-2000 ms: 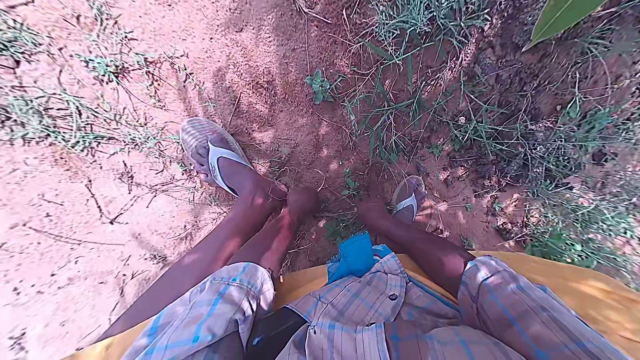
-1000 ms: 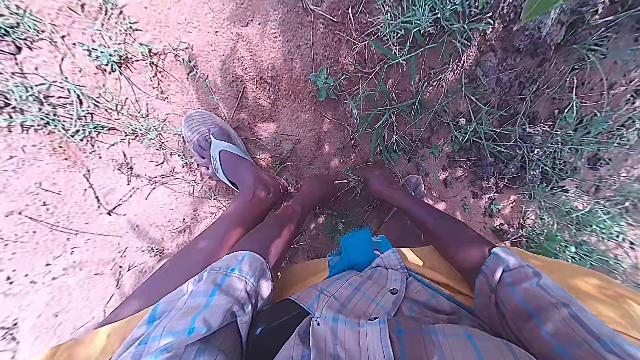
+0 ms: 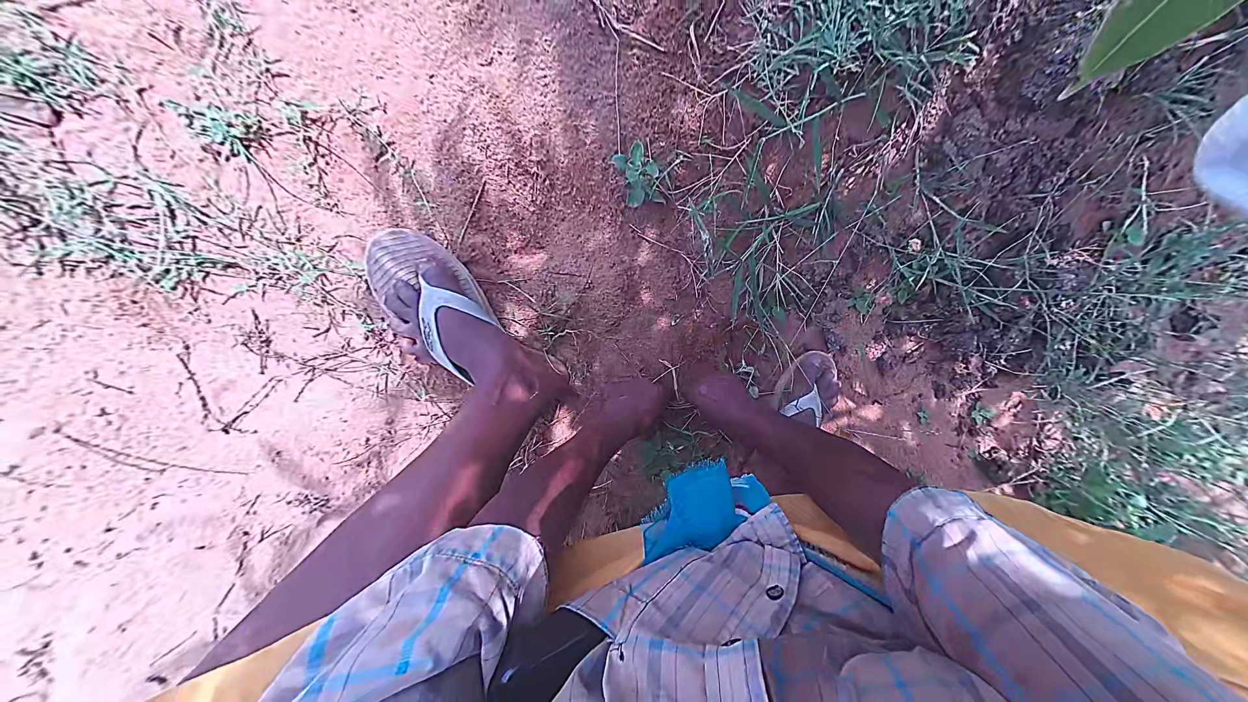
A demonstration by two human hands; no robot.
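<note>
My left hand (image 3: 629,409) is low over the shaded reddish soil, between my sandalled feet, its fingers turned down and dim. Close to its right, my right hand (image 3: 720,395) faces it across a narrow gap where thin grass stems (image 3: 673,375) show. Whether either hand grips a stem cannot be told. A white-strapped flip-flop (image 3: 453,307) is on the foot left of the hands. Another flip-flop (image 3: 807,400) shows partly, right of my right hand. Below the hands hangs a blue cloth (image 3: 697,507) at the front of my plaid shirt (image 3: 702,595).
Green grass (image 3: 780,234) grows ahead and to the right, with a small broad-leaved plant (image 3: 639,175) beside it. Dry twigs (image 3: 210,400) lie on the sandy ground at left. A green leaf (image 3: 1150,39) and a pale blurred object (image 3: 1227,156) reach in at the right. Yellow cloth (image 3: 1082,546) spreads around my legs.
My hands were nearly touching one second ago and are now slightly apart. More of the right flip-flop shows. The leaf shows more fully, and the pale object has come into view at the right edge.
</note>
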